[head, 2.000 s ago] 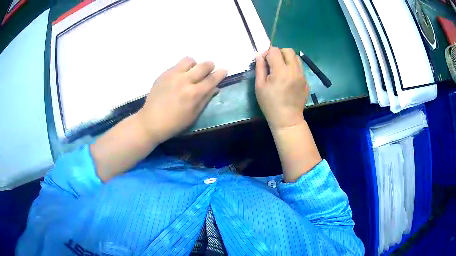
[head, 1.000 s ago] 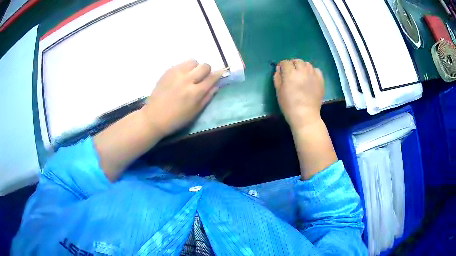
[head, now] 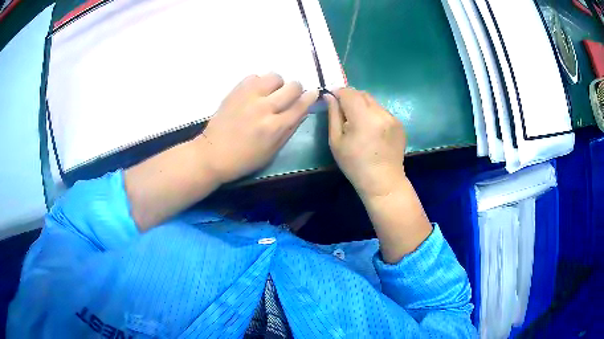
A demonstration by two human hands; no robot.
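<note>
A white panel (head: pixel 179 66) with a thin black border lies on the green table top, a red edge showing at its upper left. My left hand (head: pixel 255 129) rests over the panel's near edge, its thumb and forefinger at the near right corner. My right hand (head: pixel 367 136) is at the same corner, its fingertips pinched on a short dark piece (head: pixel 326 93), close to the left fingertips. Whether the left fingers also grip it is unclear. A thin tan tape line (head: pixel 353 33) runs up the green surface from near the corner.
Stacked white sheets (head: pixel 530 73), the top one black-bordered, lie at the right. A white sheet (head: pixel 20 126) lies at the far left. A blue bin (head: pixel 561 218) with white sleeves stands below the table edge at the right. A round reel (head: pixel 598 99) is at the right rim.
My right hand has moved left from the green surface to the panel corner, with the dark piece at its fingertips. The black pen-like tool seen earlier no longer shows.
</note>
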